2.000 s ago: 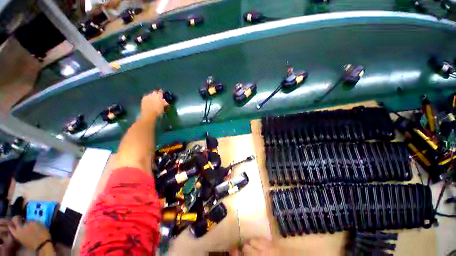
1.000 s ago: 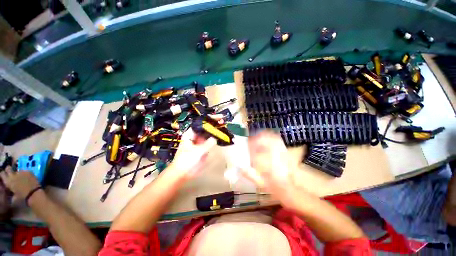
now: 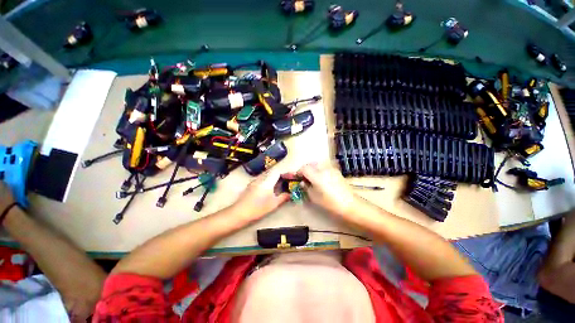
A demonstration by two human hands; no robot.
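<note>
My left hand (image 3: 265, 195) and my right hand (image 3: 325, 189) meet at the middle of the bench. Both are closed around one small part-built unit (image 3: 292, 187), black with a bit of yellow and a green circuit board (image 3: 297, 193) showing between the fingers. Most of the unit is hidden by my fingers. A black housing shell (image 3: 283, 236) with a yellow mark lies at the bench's front edge, with a thin cord running right from it. The pile of unfinished units (image 3: 195, 120), black, yellow and green with cords, lies beyond my left hand.
Rows of black housing covers (image 3: 413, 154) lie at the right, with a small fanned group (image 3: 430, 195) below. Another pile (image 3: 514, 117) is far right. The green conveyor belt (image 3: 239, 31) carries spaced units. A blue object (image 3: 17, 167) and a neighbour's arm are at left.
My left hand first reached to the belt, then came back over the bench holding a yellow-and-black unit. Both hands have now come together on a unit; the right was blurred and apart before.
</note>
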